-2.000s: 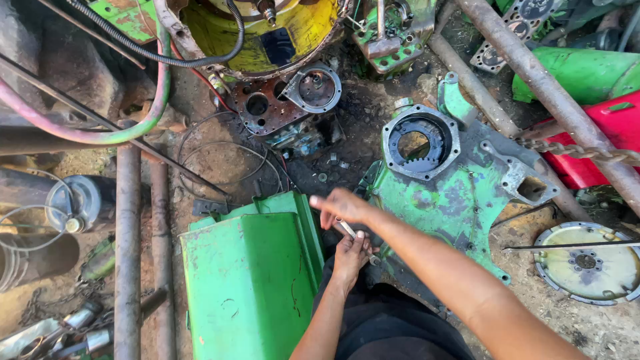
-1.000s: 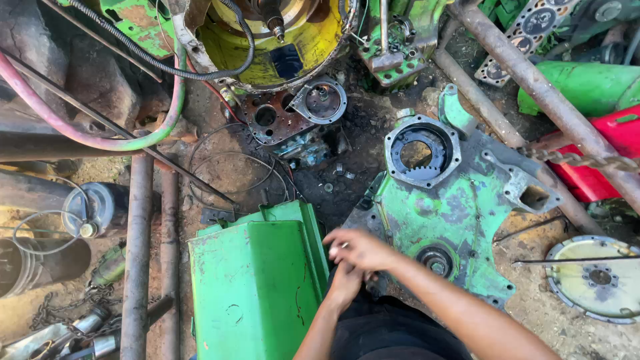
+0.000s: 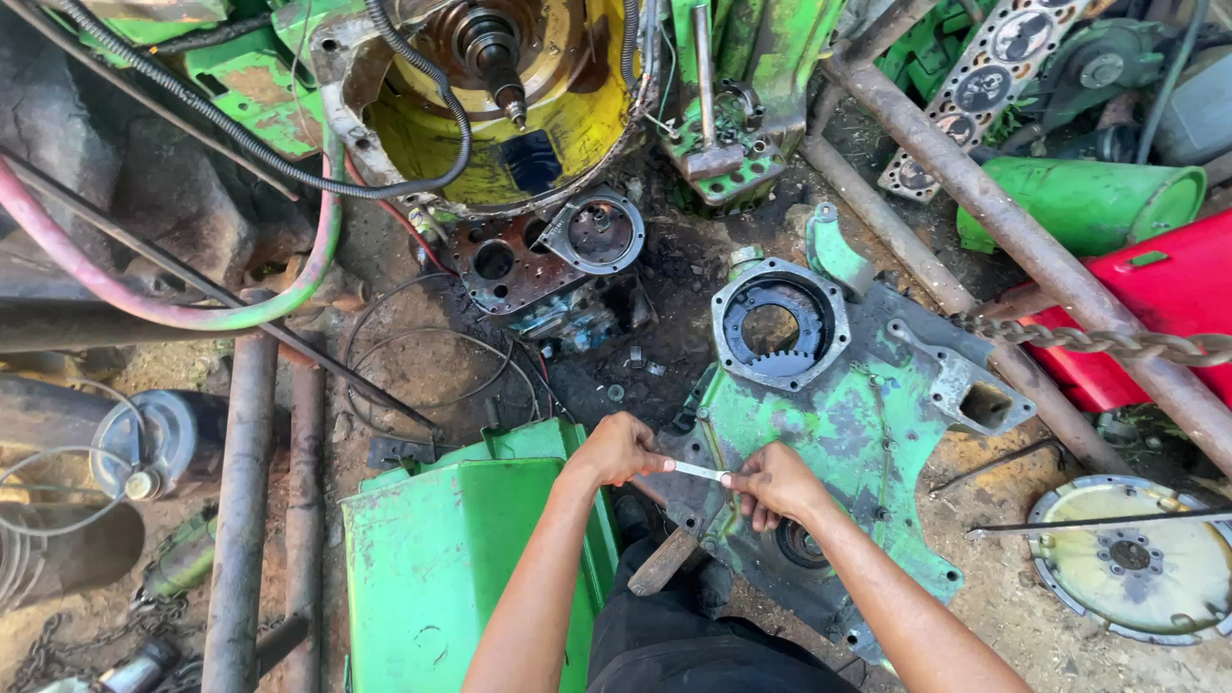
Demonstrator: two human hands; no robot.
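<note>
A small, narrow whitish strip [image 3: 700, 471] is stretched level between my two hands. My left hand [image 3: 616, 450] pinches one end of it and my right hand [image 3: 773, 483] pinches the other; what the strip is made of I cannot tell. Both hands are over the left edge of a worn green metal housing plate [image 3: 818, 423], below its round opening with a toothed gear [image 3: 782, 363] inside. To the left of my left hand lies a green sheet-metal cover [image 3: 452, 568]. A wooden block [image 3: 662, 561] shows just below the hands.
Ahead is a yellow bell housing [image 3: 597, 125] with a shaft. A hammer [image 3: 709, 144] stands on a green casting. Steel pipes [image 3: 241, 500] run along the left, and a heavy chain [image 3: 1107, 339] crosses at right near a round plate [image 3: 1131, 597]. Thin wire [image 3: 433, 332] loops on the ground.
My hands were close together before; now they are apart, with the strip held between them. The green housing plate shows more fully than it did.
</note>
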